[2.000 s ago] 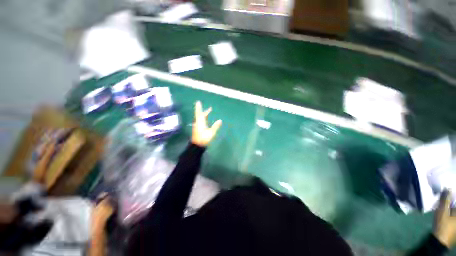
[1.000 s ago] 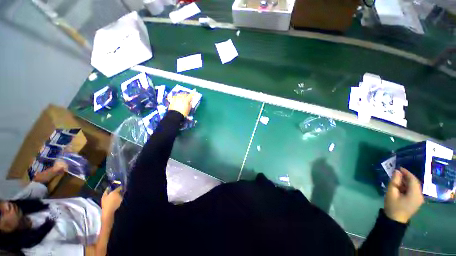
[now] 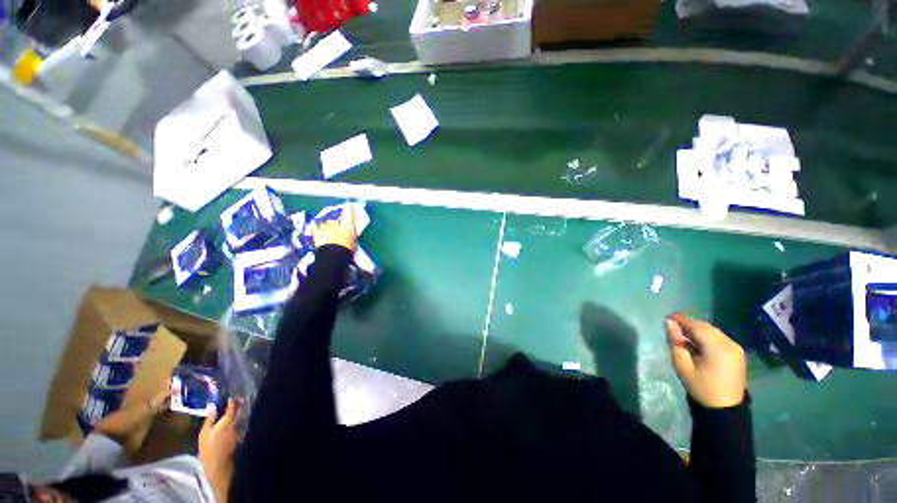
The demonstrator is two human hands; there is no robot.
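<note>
My left hand (image 3: 335,231) reaches to the group of dark blue retail boxes (image 3: 266,279) at the left of the green bench. Its fingers are on a box at the right side of this group; whether they grip it cannot be told. My right hand (image 3: 710,363) is above the bench at the right, fingers curled and pinched together, with a small dark thing at the fingertips too unclear to name. A long dark blue box stack (image 3: 822,312) with a white picture face lies to the right of my right hand.
White carton blanks (image 3: 743,169) lie at the back right. Clear plastic (image 3: 618,245) is mid-bench. White slips (image 3: 347,155) and a white box (image 3: 209,142) are back left. A white parts tray (image 3: 472,37) is at the far edge. A coworker's hand (image 3: 218,439) and brown carton (image 3: 71,359) are lower left.
My left hand remains at the box group. My right hand has moved left, away from the box stack. The coworker now holds a retail box in front of the brown carton.
</note>
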